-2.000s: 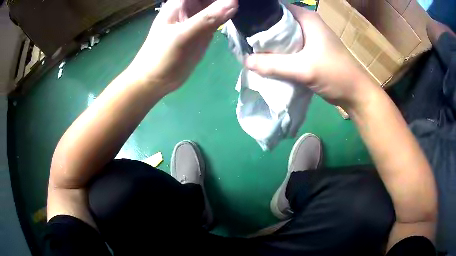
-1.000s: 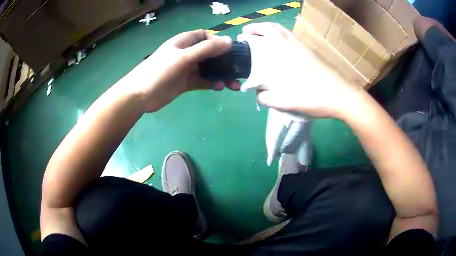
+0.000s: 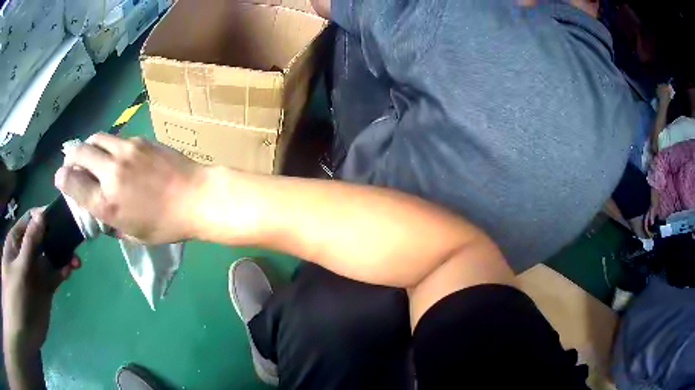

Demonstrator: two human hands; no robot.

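A black tube (image 3: pixel 61 231) is held between my two hands at the far left of the picture. My left hand (image 3: pixel 29 255) grips its lower end, close to the picture's left edge. My right hand (image 3: pixel 129 187) holds a white cloth (image 3: pixel 155 270) against the tube's upper end. A loose end of the cloth hangs below my right hand over the green floor. The part of the tube under the cloth and my right fingers is hidden.
An open cardboard box (image 3: pixel 213 99) stands beyond my right forearm. A person in grey clothes (image 3: pixel 488 114) sits close on the right. Wrapped packs (image 3: pixel 46 76) are stacked at top left. A cardboard sheet (image 3: pixel 568 316) lies at lower right. More people show at the far right.
The view has swung to the right, so the hands now appear at the far left, and the seated person and wrapped packs show. Both hands still hold the tube, with the cloth in the right.
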